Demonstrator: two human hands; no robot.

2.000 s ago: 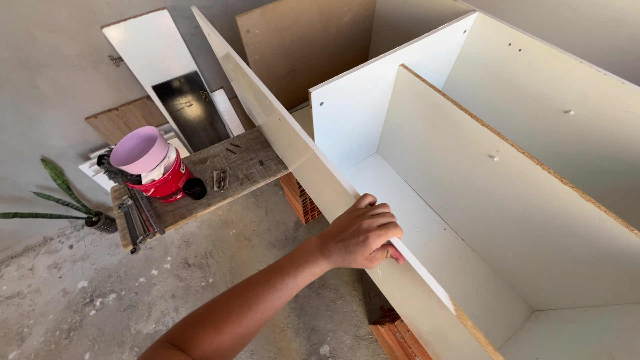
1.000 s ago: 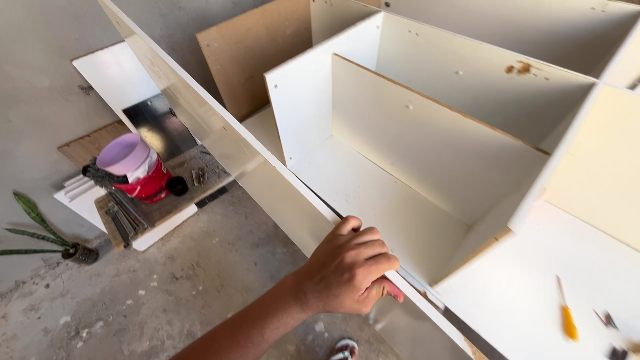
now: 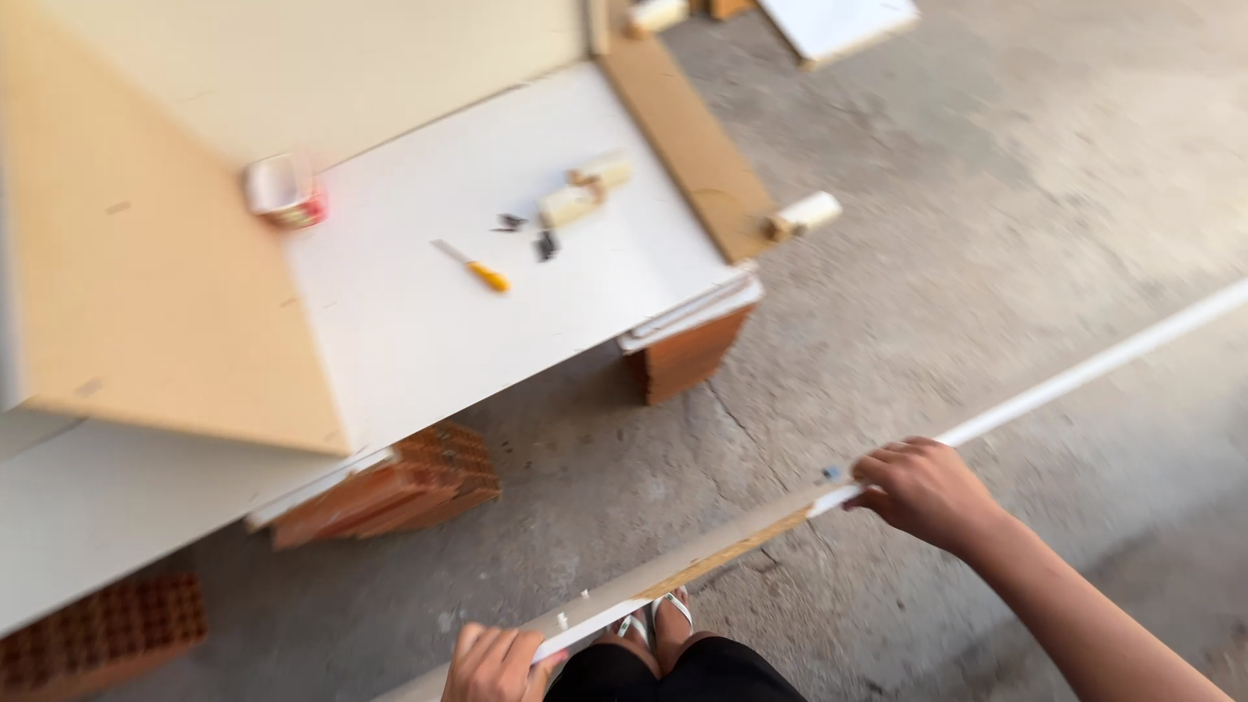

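Both hands grip the edge of a long white-faced board (image 3: 721, 546), whose edge shows bare particleboard in the middle. My left hand (image 3: 499, 663) holds it near the bottom of the view, close to two small white pegs on its face. Farther along, at the right, my right hand (image 3: 921, 487) has its fingers curled over the same edge. The board runs diagonally from the bottom up to the right edge of the view. The faces below the edge are blurred or cut off by the frame.
A white cabinet panel (image 3: 487, 322) rests on hollow clay bricks (image 3: 390, 487). On it lie a yellow-handled screwdriver (image 3: 487, 276), a red and white tub (image 3: 285, 192), small dark pieces (image 3: 546, 244) and cream rolls (image 3: 575, 203). Sandaled feet (image 3: 671, 616) stand on the concrete floor beyond the board.
The view has swung far round to the other end of the cabinet. Two hands now show on the board, where one showed before. The bench with the pink and red buckets has left the view.
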